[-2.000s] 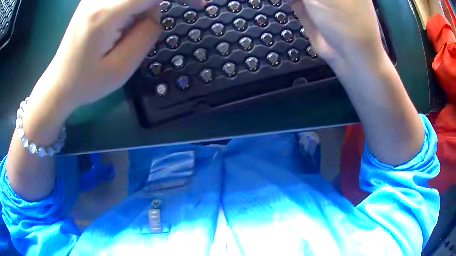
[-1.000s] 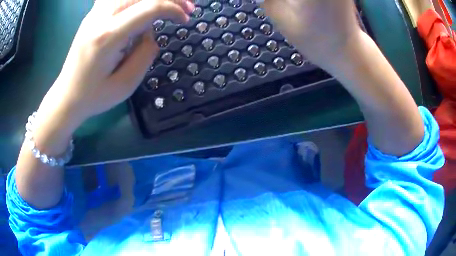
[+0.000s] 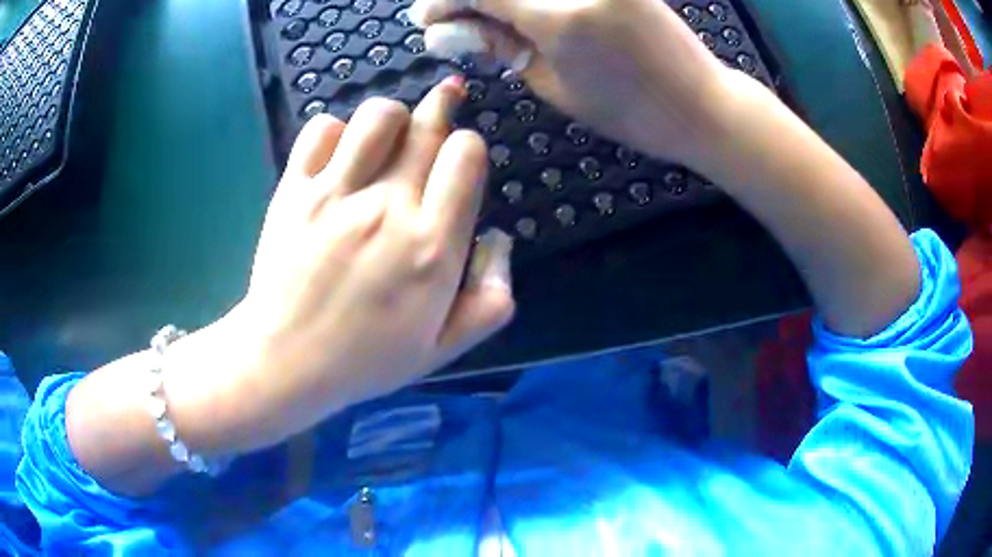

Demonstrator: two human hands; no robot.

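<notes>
A black pocketed tray [image 3: 263, 65] lies in front of me, with rows of small round shiny metal parts [image 3: 538, 141] in its pockets. My left hand [image 3: 375, 245] is over the tray's near left part, back up, wearing a beaded bracelet. One finger reaches up to a pocket in the middle rows, and the white-wrapped thumb stands apart; I see nothing held. My right hand [image 3: 609, 76] is above the upper middle, fingers curled, with white covers on the fingertips. Whether it holds a part is hidden. Both hands cover some pockets.
A second black tray [image 3: 33, 98] is at the far left edge on the dark green bench top [image 3: 163, 218]. At the right edge are another person's red-orange sleeve [image 3: 957, 141] and forearm. The bench's front edge runs before my blue smock.
My left hand has moved right and down, one finger now extended over the tray. My right hand has shifted left, its covered fingertips now showing. More of the tray's upper left shows.
</notes>
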